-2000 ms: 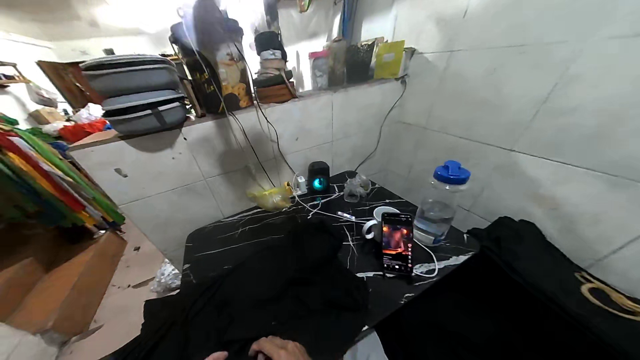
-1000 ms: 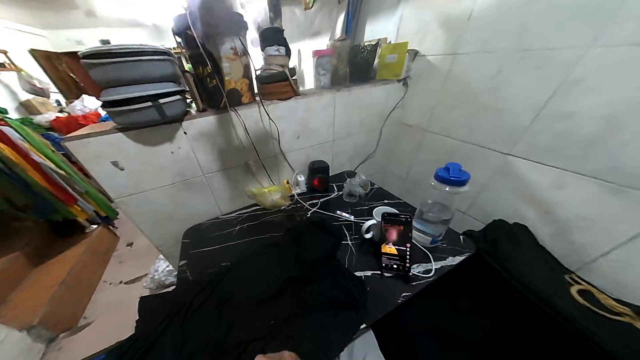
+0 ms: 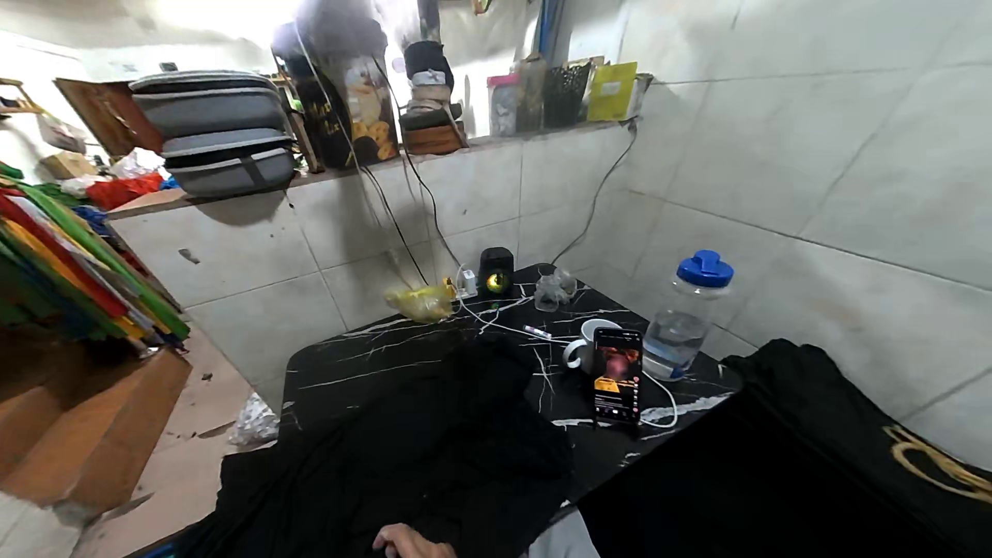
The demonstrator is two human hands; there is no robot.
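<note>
Black cloth (image 3: 434,434) lies bunched over the near part of a black marble-patterned table (image 3: 372,360). At the bottom edge of the head view, what appears to be my right hand (image 3: 412,541) rests on this cloth with its fingers curled; whether it pinches the fabric cannot be seen. My left hand is out of view. More black fabric with a gold design (image 3: 775,465) is spread at the right. A phone (image 3: 618,376) with a lit screen stands upright in front of a white mug (image 3: 577,353).
A clear water bottle with a blue lid (image 3: 682,325) stands behind the phone. Toward the wall are a small lit speaker (image 3: 496,271), a yellowish plastic bag (image 3: 425,304), a charger (image 3: 467,283) and white cables. Grey cases (image 3: 225,132) sit on the ledge. Colourful fabrics (image 3: 77,263) hang at left.
Fingers seen at the lower left two seconds ago are out of view. The other hand dipped nearly out of frame, then came back up onto the cloth. The speaker's light changed colour.
</note>
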